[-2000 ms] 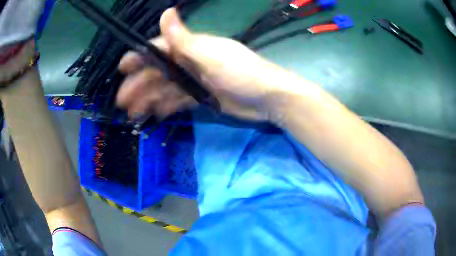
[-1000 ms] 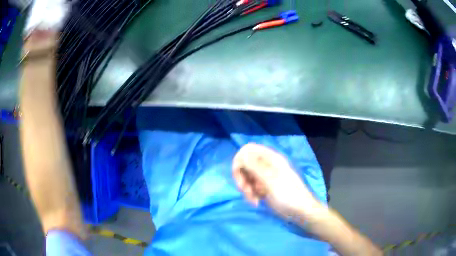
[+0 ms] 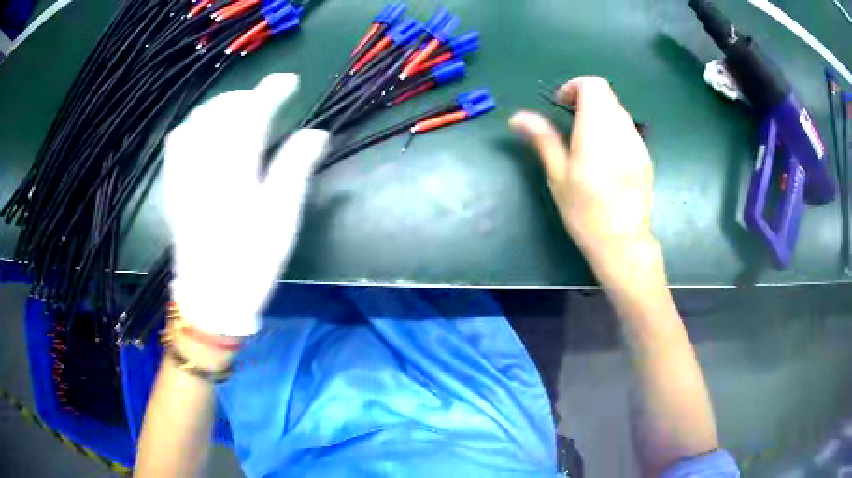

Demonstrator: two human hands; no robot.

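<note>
My left hand (image 3: 224,205), in a white glove, is over the cables at left centre, thumb and fingers apart. A small bunch of black cables with red sections and blue connectors (image 3: 476,101) lies beside it, partly hidden by the glove. A larger bunch of black cables (image 3: 84,140) with blue connectors lies at the left, its bare ends over the bench edge. My bare right hand (image 3: 603,159) is over the black snips (image 3: 553,99), thumb apart from the fingers. The snips show only at both sides of the hand; whether the fingers touch them is hidden.
A purple heat gun (image 3: 811,154) with a black nozzle rests at the right, a white wad (image 3: 720,79) beside the nozzle. Blue bins (image 3: 42,359) stand below the bench edge (image 3: 420,284) at lower left. The blue apron (image 3: 392,383) is below the bench.
My right hand has moved from over the apron up onto the bench at the snips. My left hand has come from the upper left to the cables. The view has shifted.
</note>
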